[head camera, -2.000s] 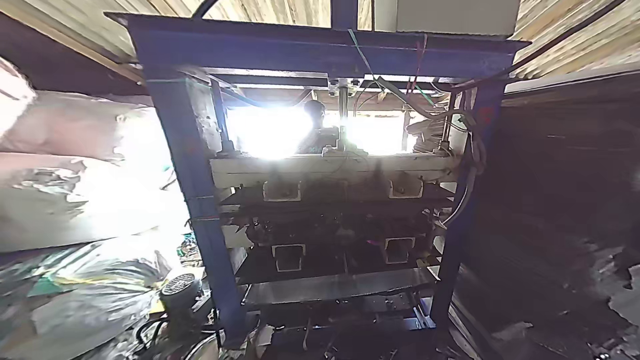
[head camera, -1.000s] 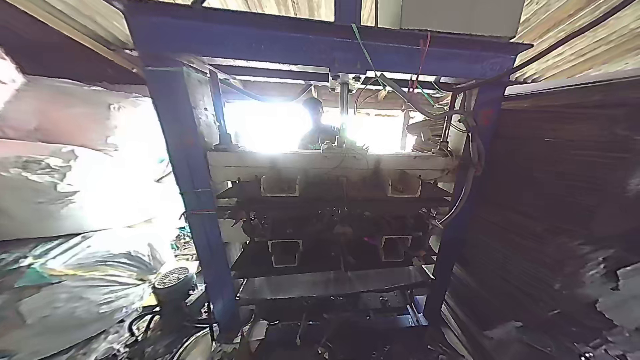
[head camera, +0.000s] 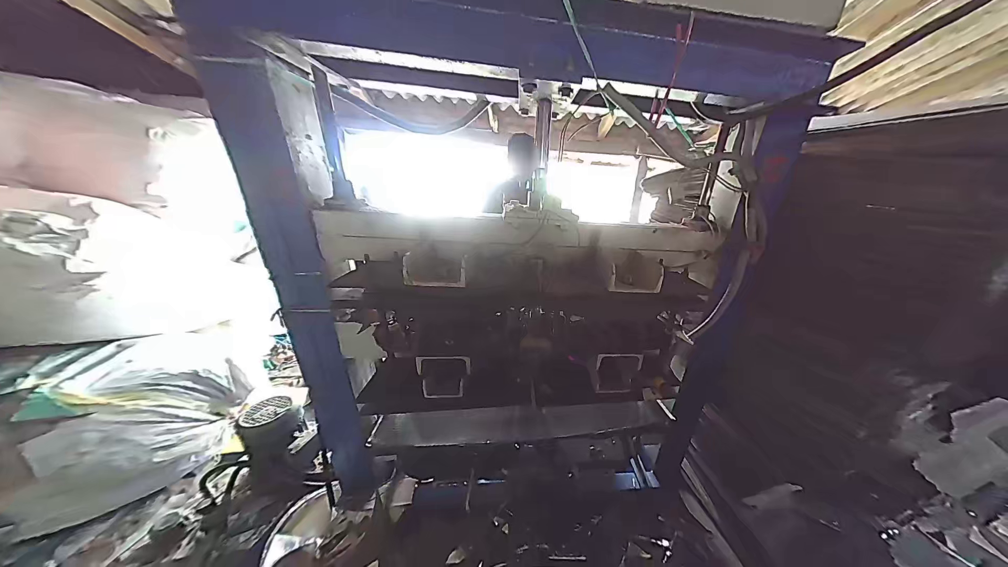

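Neither my left hand nor my right hand shows in the head view. A tall press with a blue steel frame (head camera: 295, 260) fills the middle. A bright piston rod (head camera: 543, 130) runs down from its top beam to a pale crossbeam (head camera: 472, 236). Under the crossbeam are dark plates with bracket-like channel pieces, one of them an upper left channel (head camera: 435, 282) and one a lower right channel (head camera: 618, 357). A grey metal plate (head camera: 512, 425) lies below them. The space between the dark plates is too dim to make out.
Large pale sacks (head camera: 102, 260) are piled at the left, by a motor (head camera: 268, 413) with a vented cover. Hoses and cables (head camera: 736, 173) hang at the right post. A dark ribbed wall (head camera: 890, 260) stands at the right. Behind the press, a person's dark outline (head camera: 520, 169) shows against bright openings. Scraps litter the floor.
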